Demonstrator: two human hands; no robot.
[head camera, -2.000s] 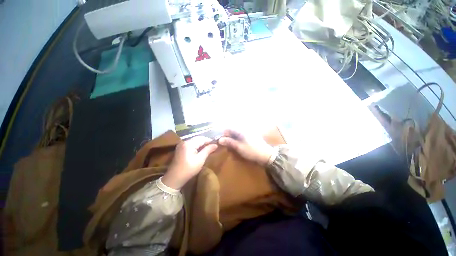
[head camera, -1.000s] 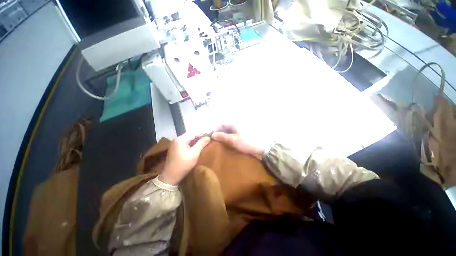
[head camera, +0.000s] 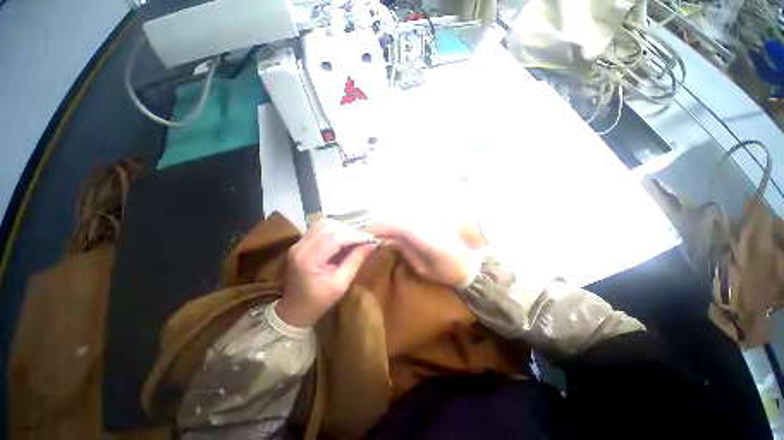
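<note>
A brown bag body (head camera: 421, 309) lies over my lap and the table's front edge, with a folded strap-like part along its left side. My left hand (head camera: 320, 268) pinches the bag's upper edge between thumb and fingers. My right hand (head camera: 423, 253) holds the same edge, its fingertips close to the left ones. A small pale spot shows at the fingertips; what it is cannot be told. The white sewing machine head (head camera: 346, 86) with a red logo stands beyond my hands; the bag edge is in front of it, not under it. Glare hides the needle area.
Brown bags with straps lie at the far left (head camera: 60, 331) and at the right (head camera: 756, 266). A teal cloth (head camera: 211, 120) lies left of the machine on the black surface. Cream bags (head camera: 576, 34) with tangled cords are at the upper right. A white casing (head camera: 219, 33) is at the upper left.
The view tilted and shifted, then came back. My hands stay together on the bag edge; my left hand is more closed and turned, and its fingers have shifted on the edge.
</note>
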